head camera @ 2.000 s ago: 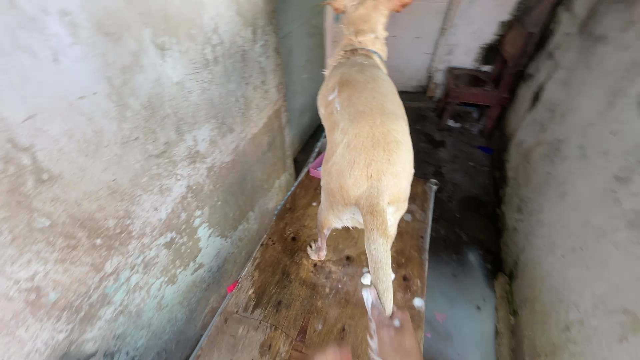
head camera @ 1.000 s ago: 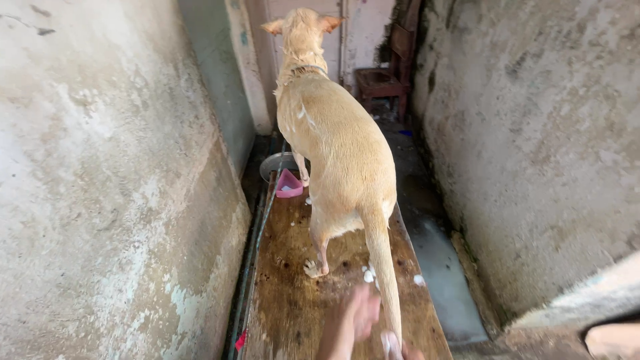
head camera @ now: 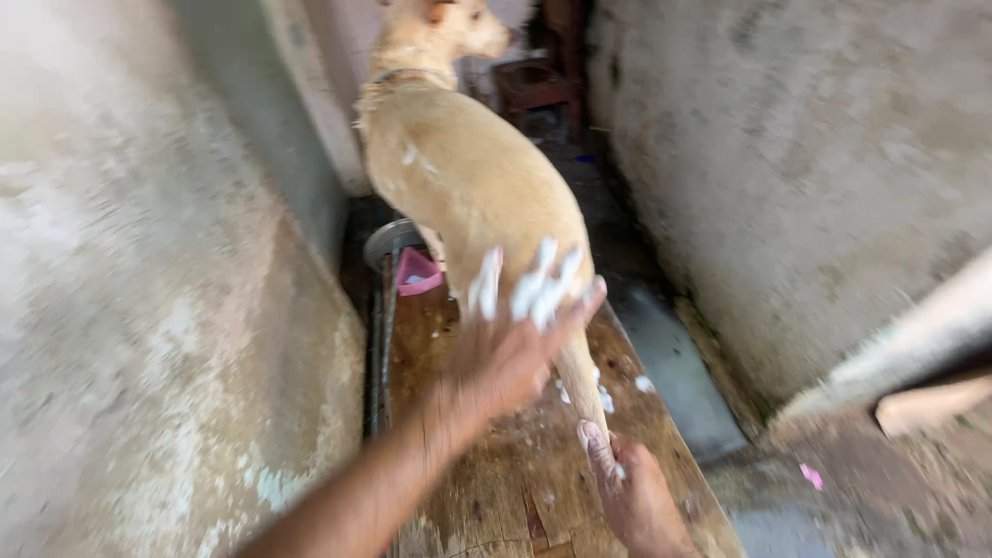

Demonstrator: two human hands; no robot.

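Observation:
A light tan dog (head camera: 480, 163) with a collar stands on a wet wooden board (head camera: 496, 480), its rear toward me and its head turned right. White lather streaks its back. My left hand (head camera: 519, 341) is spread at the dog's rump, the fingers coated with white foam; motion blur hides whether the palm touches the fur. Lower down, my right hand (head camera: 628, 480) is closed around the dog's tail (head camera: 580, 380) near its end. Dabs of foam (head camera: 643, 384) lie on the board to the right of the tail.
A pink triangular dish (head camera: 418, 273) and a metal bowl (head camera: 391, 242) sit beyond the board's left side. Rough plastered walls (head camera: 139, 279) flank the board. Cloudy water (head camera: 682, 372) lies in the channel at right, and a reddish-brown chair (head camera: 539, 93) stands behind the dog.
My left hand has moved forward to the dog's rump. My right hand has closed on the tail. The dog's head has turned right.

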